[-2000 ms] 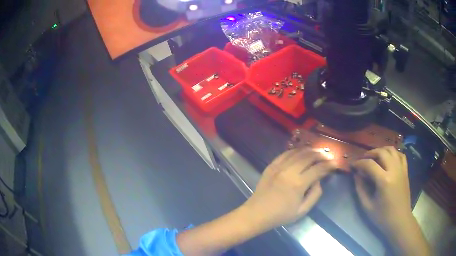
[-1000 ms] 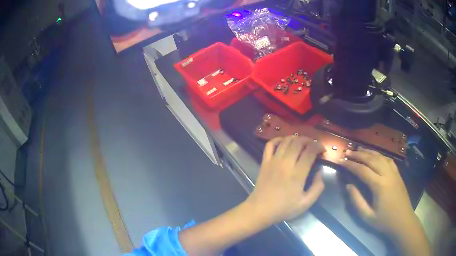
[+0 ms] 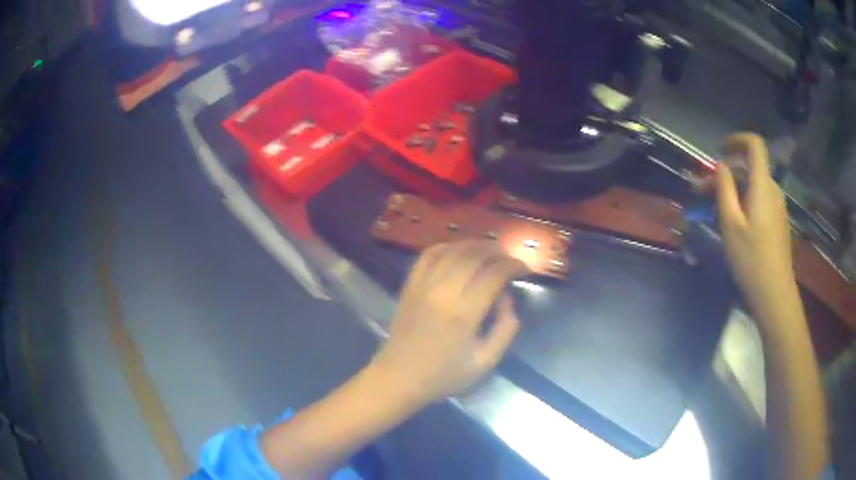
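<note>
A reddish-brown carrier plate (image 3: 474, 228) with small metal dots lies on the black work pad (image 3: 610, 314). A bright light spot falls near its right end. My left hand (image 3: 450, 314) holds the plate's near edge with curled fingers; its thumb is off the plate and some fingertips are hidden. A second carrier plate (image 3: 624, 212) lies behind and to the right, beside the microscope base. My right hand (image 3: 758, 220) is raised at the right near a blue round item (image 3: 696, 212), off both plates. Its fingertips are blurred, so I cannot tell what they hold.
The black microscope column (image 3: 574, 84) stands behind the plates. A red labelled bin (image 3: 298, 131) and a red parts bin (image 3: 436, 117) are at the back left. A clear bag (image 3: 380, 47) is behind them. More reddish-brown plates (image 3: 826, 281) are at the far right. The bench edge borders the aisle.
My right hand has left the front plate and moved right and back. My left hand stays at the plate, which earlier slid left from under the microscope. The view has turned right.
</note>
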